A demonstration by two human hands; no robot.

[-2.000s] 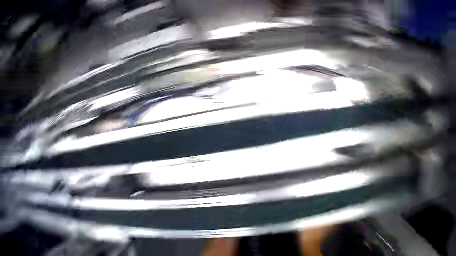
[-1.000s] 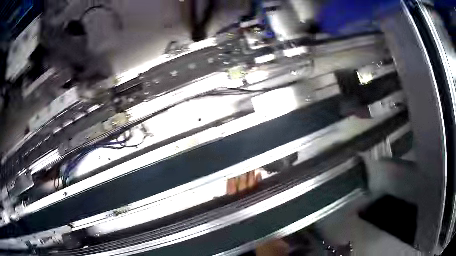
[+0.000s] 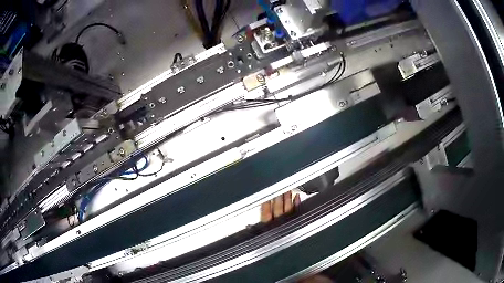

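The fingers of one hand, seemingly my right hand (image 3: 280, 207), show in the gap between two dark-green conveyor belts (image 3: 237, 174), beside a black rounded lump (image 3: 321, 181). The fingers lie side by side; the palm and thumb are hidden behind the front rails (image 3: 251, 235), so I cannot tell whether it grips anything. A small blurred patch of skin shows at the bottom edge, below the front belt (image 3: 309, 240). My left hand cannot be made out.
Behind the belts lie a bright base plate (image 3: 221, 138), blue tubing (image 3: 91, 196), black cables and a bolted dark track (image 3: 190, 83). A thick grey frame post (image 3: 470, 110) stands at the right. A black block (image 3: 447, 236) sits at the lower right.
The view has steadied and sharpened. Two skin patches showed at the bottom edge earliest; fingers have since appeared between the belts, and now sit slightly further right in the picture.
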